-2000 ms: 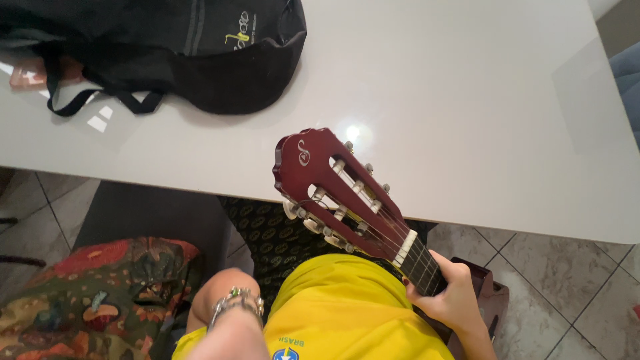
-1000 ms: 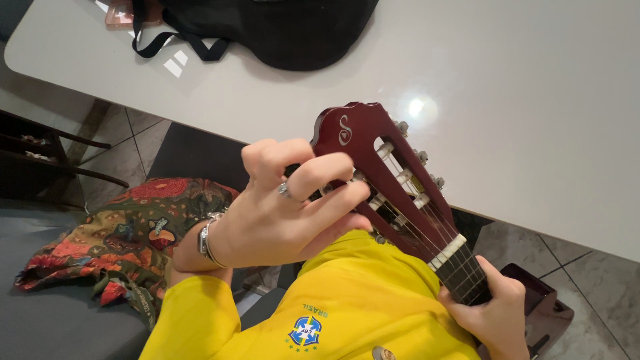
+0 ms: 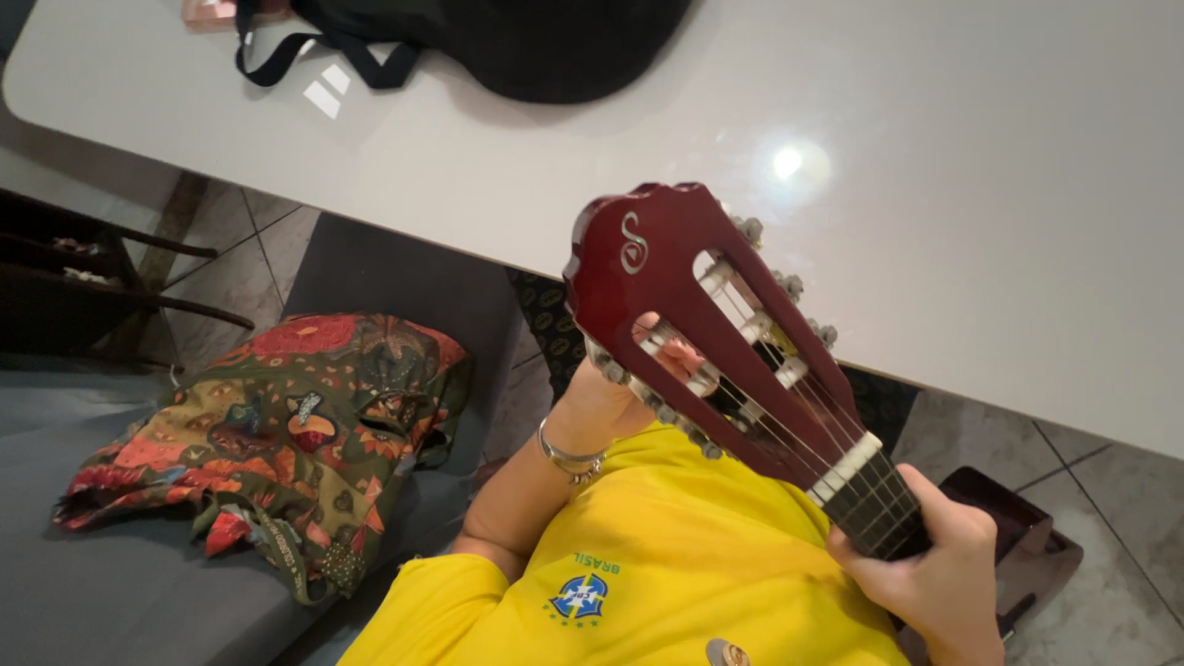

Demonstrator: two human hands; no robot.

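Observation:
A guitar's dark red slotted headstock (image 3: 666,296) points up and left, close to the view, with strings running to a white nut (image 3: 844,467). My right hand (image 3: 934,555) is wrapped around the guitar neck (image 3: 879,509) just below the nut. Behind the lower left side of the headstock is my left hand (image 3: 606,402), with a bracelet at its wrist. Some of its fingers show through a slot; whether they grip a tuning peg cannot be told. Metal tuning pegs (image 3: 680,421) line both sides of the headstock.
A white glossy table (image 3: 971,231) spans the top, bearing a black bag (image 3: 555,46) with straps. A floral fabric bag (image 3: 296,435) lies on grey seating (image 3: 111,592) at left. A glossy dark red object (image 3: 1008,546), partly hidden, is at lower right above the tiled floor (image 3: 1101,490).
My left hand, in front of the headstock's left edge one second ago, has moved behind and below it. My right hand stays on the neck. The view has shifted left since the first frame.

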